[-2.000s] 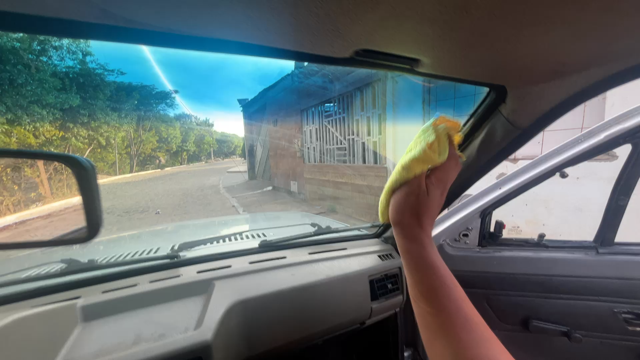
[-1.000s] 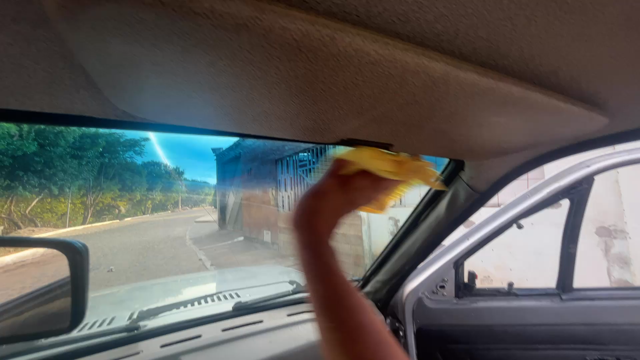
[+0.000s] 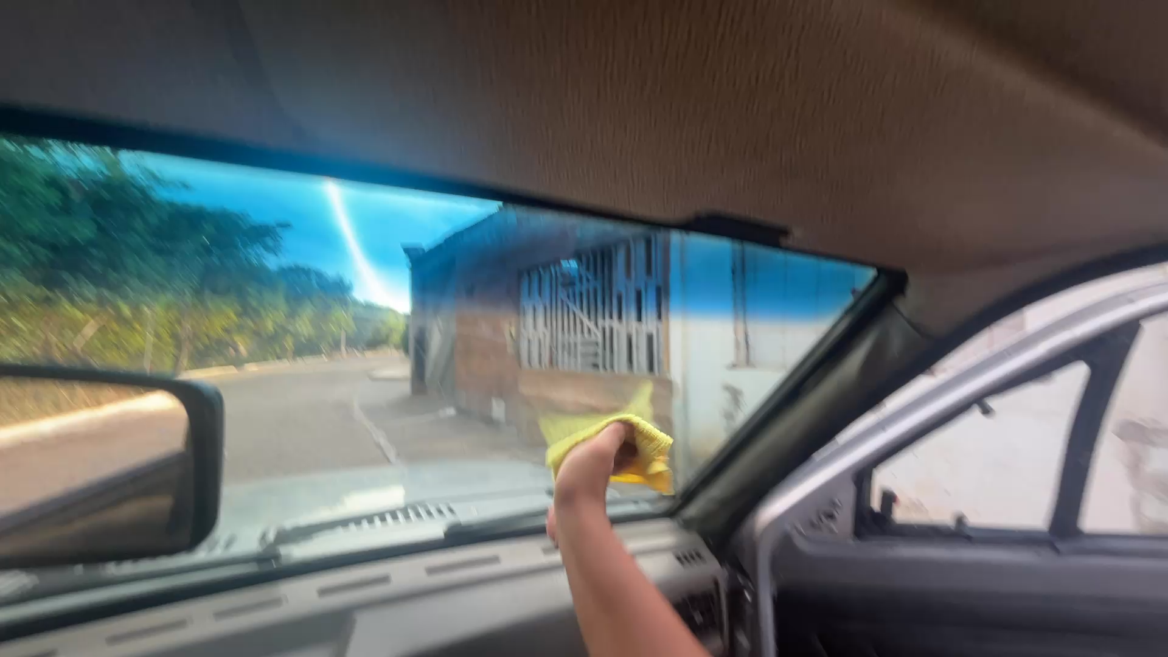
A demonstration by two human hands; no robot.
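My right hand reaches up from the lower right and grips a bunched yellow cloth. It is at the lower right part of the windshield, just above the dashboard. The cloth spreads out on both sides of my fingers and appears to lie against the inside of the glass. Most of my fingertips are hidden by the cloth and the back of the hand. My left hand is out of the frame.
The rearview mirror juts in at the left. Overhead is the brown headliner. At the right, the dark windshield pillar slopes down beside a door with a window. Wipers lie outside the glass.
My right hand with the yellow cloth was at the right edge of the windshield, then at its upper right corner. It is now low on the glass, left of the pillar.
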